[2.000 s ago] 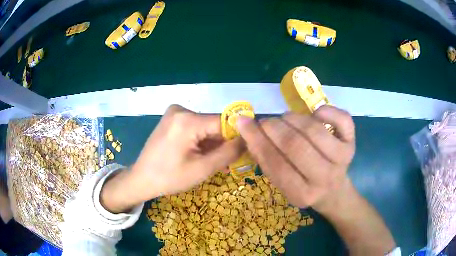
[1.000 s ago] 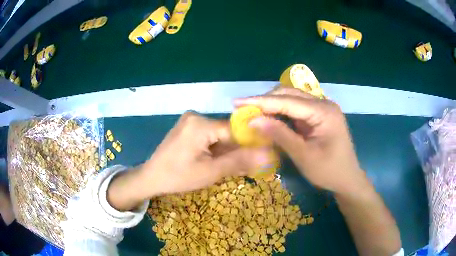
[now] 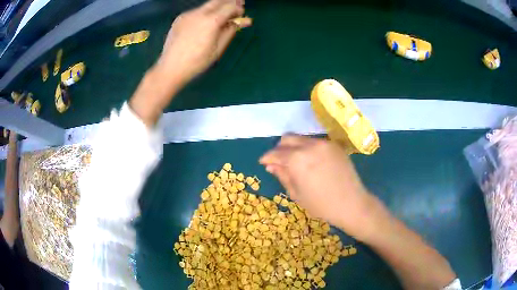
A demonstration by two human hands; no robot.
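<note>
My left hand (image 3: 198,41) is over the green belt at the top, its fingers closed on a yellow base plate (image 3: 242,22); only a small end of it shows. My right hand (image 3: 317,178) is above the green tabletop, just beyond the pile of yellow-tan inserts (image 3: 249,243), fingers drawn together; whether a small insert is between the fingertips cannot be told. A stack of yellow base plates (image 3: 343,116) leans across the pale rail beside my right hand.
Yellow body shells lie on the green belt at right (image 3: 409,46) and left (image 3: 72,73), with a loose base plate (image 3: 132,38). The pale rail (image 3: 227,122) crosses mid-view. A bag of inserts (image 3: 48,198) is at left, a bag of pale parts (image 3: 501,192) at right. Another person's arm shows at far left.
My left hand has moved up and away over the belt with the base plate. My right hand has separated from it and lowered toward the pile. The belt items at left and right have shifted rightward.
</note>
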